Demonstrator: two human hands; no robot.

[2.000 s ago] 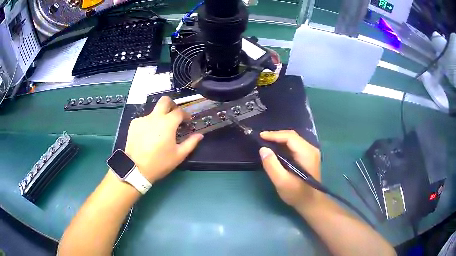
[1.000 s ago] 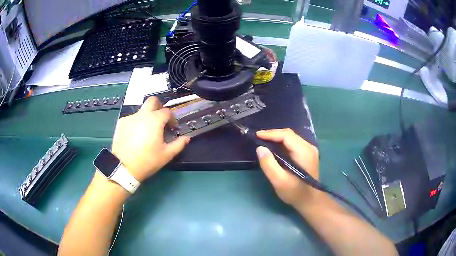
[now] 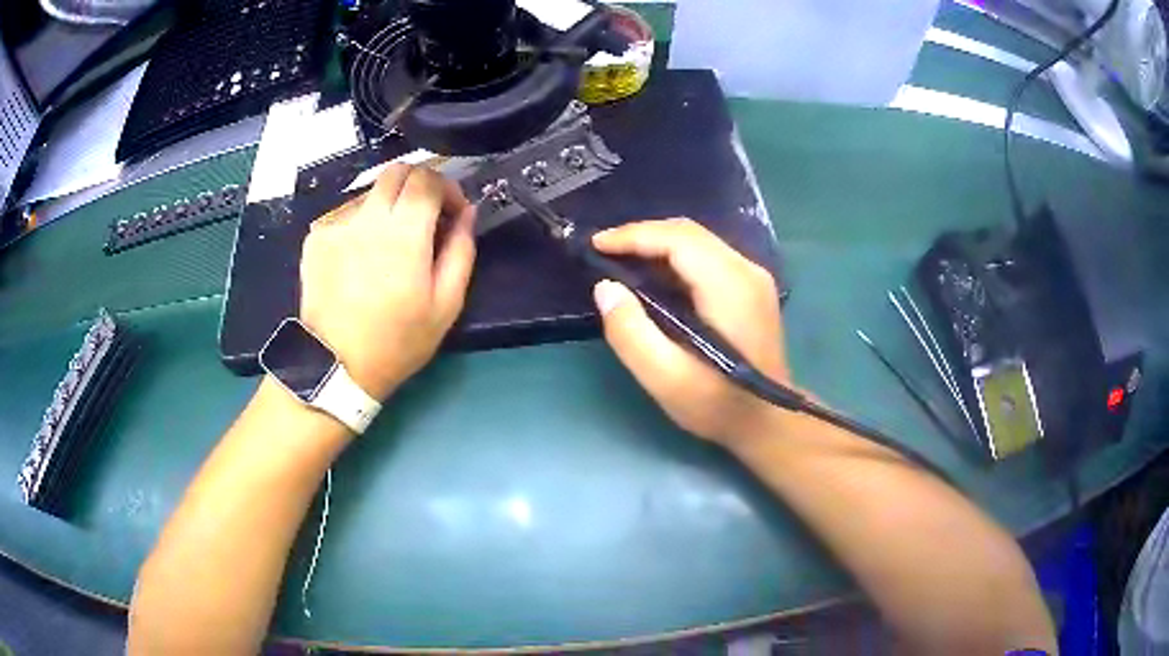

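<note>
A curved grey LED strip module point(image 3: 555, 174) lies on the black work pad point(image 3: 667, 276), partly beneath the microscope's dark ring point(image 3: 494, 113). My left hand point(image 3: 391, 263) is over the module's left end, with fingers bent and close together. It covers that end, and what its fingertips hold is hidden. My right hand point(image 3: 699, 320) holds the black soldering iron point(image 3: 686, 336) like a pen. The iron's thin tip points up-left at a round seat near the module's middle. Whether it touches cannot be told. A thin strand point(image 3: 318, 545) hangs below my left wrist.
A stack of strip modules point(image 3: 80, 408) stands at far left. Another strip module point(image 3: 176, 218) lies at upper left, below a black studded tray point(image 3: 228, 64). A round fan grille point(image 3: 380, 80) is behind the microscope. At right are thin metal tweezers point(image 3: 942, 365) and a black stand point(image 3: 1026, 308) with sponge point(image 3: 1009, 408).
The camera view has tilted down, so the bench things sit higher in the picture. My left hand has shifted right along the module and covers more seats. The iron stays in my right hand.
</note>
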